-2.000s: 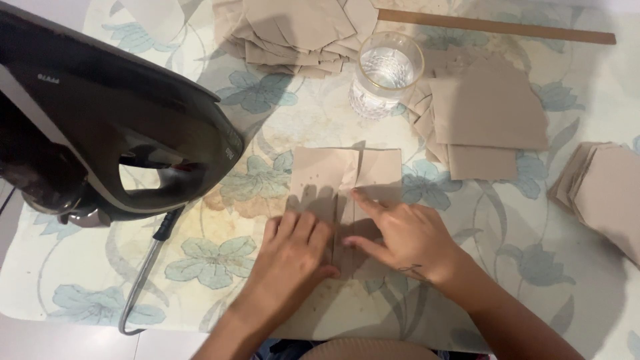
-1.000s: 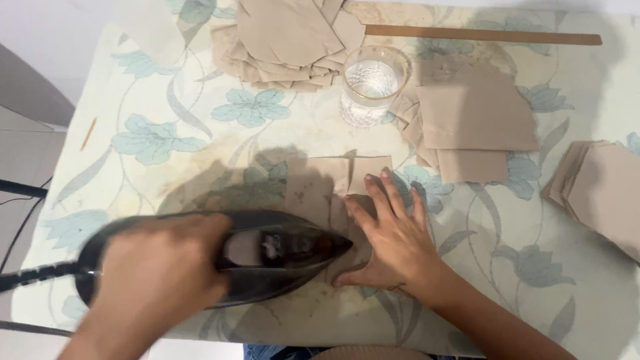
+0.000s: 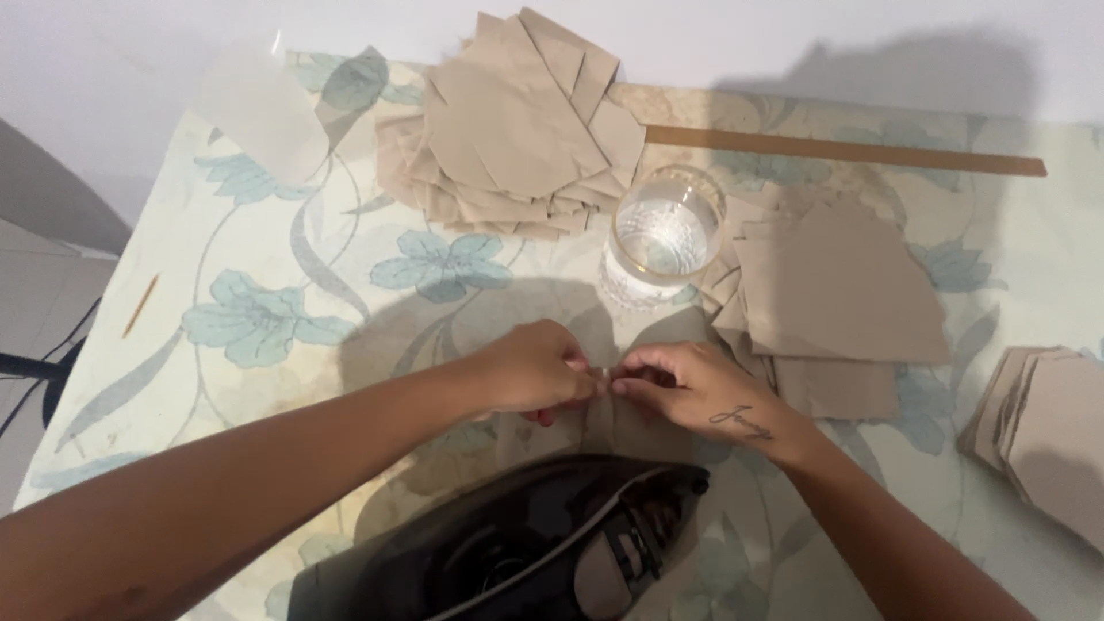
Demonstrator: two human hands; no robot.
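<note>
A beige fabric piece [image 3: 601, 431] lies near the table's front, partly hidden by my hands and by a dark clothes iron [image 3: 509, 539]. The iron rests just below my hands, its tip pointing right. With fingertips pinched together, my left hand [image 3: 543, 371] holds the upper part of the fabric from the left. My right hand [image 3: 690, 388] pinches the same part from the right, thumb and forefinger almost touching the left fingertips. Shadow and fingers hide the exact grip.
A glass of water [image 3: 664, 233] stands just beyond my hands. Stacks of beige fabric pieces lie behind it [image 3: 517, 121], to its right [image 3: 841, 285] and at the right edge [image 3: 1056, 440]. A flat wooden strip [image 3: 845, 151] lies along the back of the flowered cloth [image 3: 259, 319].
My left hand has let go of the iron and moved to the fabric beside my right hand. My right fingers, spread a second ago, are now pinched together. The iron sits nearer the front edge.
</note>
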